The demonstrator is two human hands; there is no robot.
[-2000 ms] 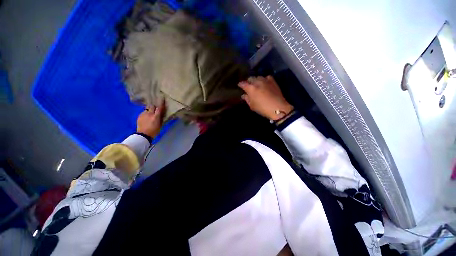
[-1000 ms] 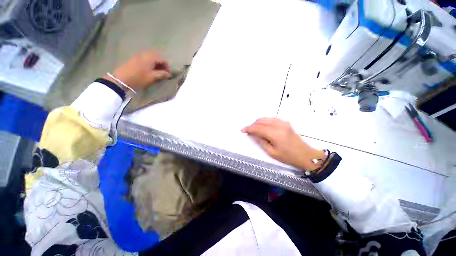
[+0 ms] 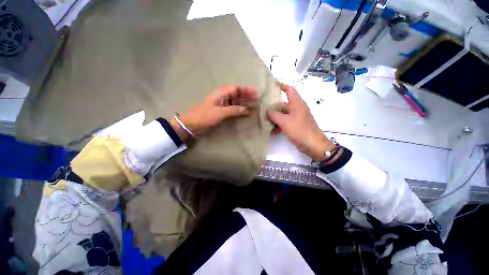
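A khaki cut panel (image 3: 139, 70) lies over the left and middle of the white machine table and hangs over its front edge. My right hand (image 3: 295, 118) pinches the panel's right edge between thumb and fingers. My left hand (image 3: 222, 107) is over the panel just left of it, blurred, fingers curled; whether it grips cloth is unclear. The sewing machine (image 3: 343, 32) stands beyond my right hand, with a blue-grey cylinder (image 3: 345, 78) near the needle area.
More khaki pieces (image 3: 161, 215) lie in a blue bin (image 3: 139, 252) below the table edge. The table-edge ruler (image 3: 292, 174) runs along the front. Pens (image 3: 413, 102), a dark flat object (image 3: 445, 70) and a thin white plastic bag (image 3: 456, 182) are at right. A grey vented box (image 3: 21, 37) is upper left.
The khaki panel has come rightward across the table towards the machine. My right hand, empty on the table before, now holds its edge. My left hand has moved right beside it.
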